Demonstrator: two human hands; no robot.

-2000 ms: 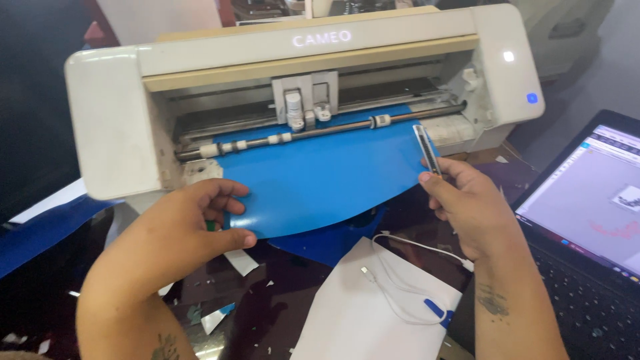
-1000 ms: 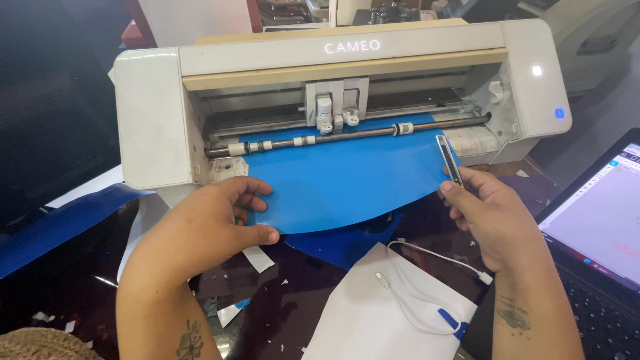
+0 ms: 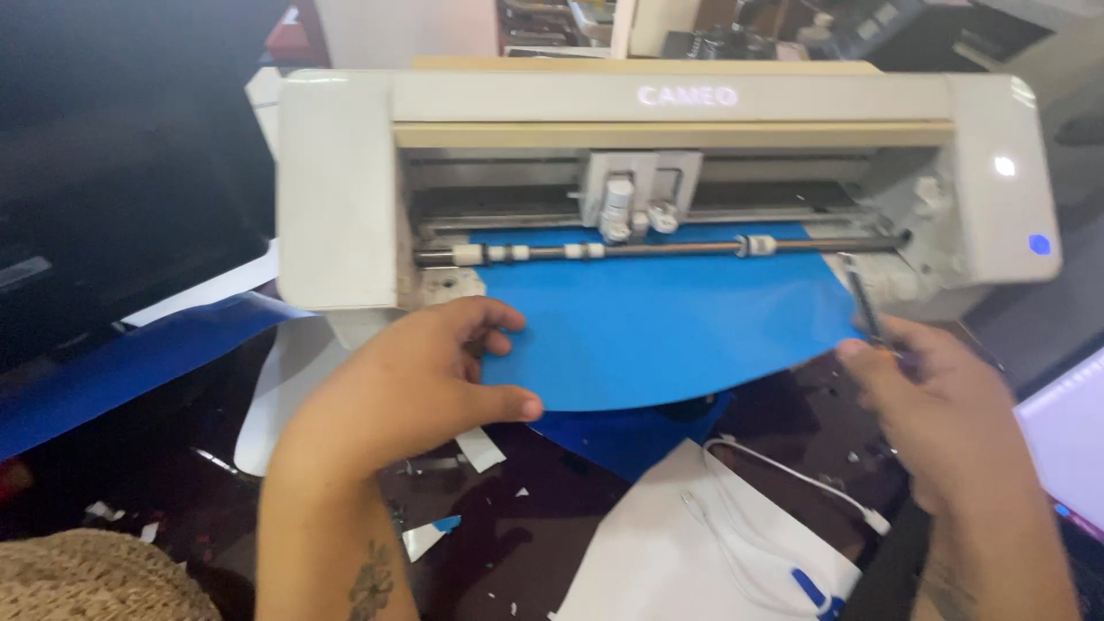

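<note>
A blue vinyl sheet (image 3: 655, 328) lies under the roller bar (image 3: 673, 249) of a white Cameo cutting plotter (image 3: 336, 181), its curved front edge hanging towards me. My left hand (image 3: 448, 371) is at the sheet's left edge, thumb below and fingers curled beside it; the contact is partly hidden. In my right hand (image 3: 906, 371) is a slim utility knife (image 3: 862, 302), pointing up at the sheet's right edge, with my thumb near the front right corner. Behind the roller, the tool carriage (image 3: 634, 198) stands about mid-width.
Below the plotter lie a white sheet (image 3: 638, 552) with a white cable (image 3: 793, 479), dark blue material (image 3: 638, 440) and small scraps (image 3: 431, 535). A blue strip (image 3: 147, 362) runs left. A dark screen (image 3: 129, 129) stands at left; a laptop screen (image 3: 1069, 431) is at right. Woven material (image 3: 95, 578) shows at lower left.
The view has shifted left, bringing the dark screen into sight. Both hands keep about the same places at the blue sheet's sides, and the knife remains in my right hand.
</note>
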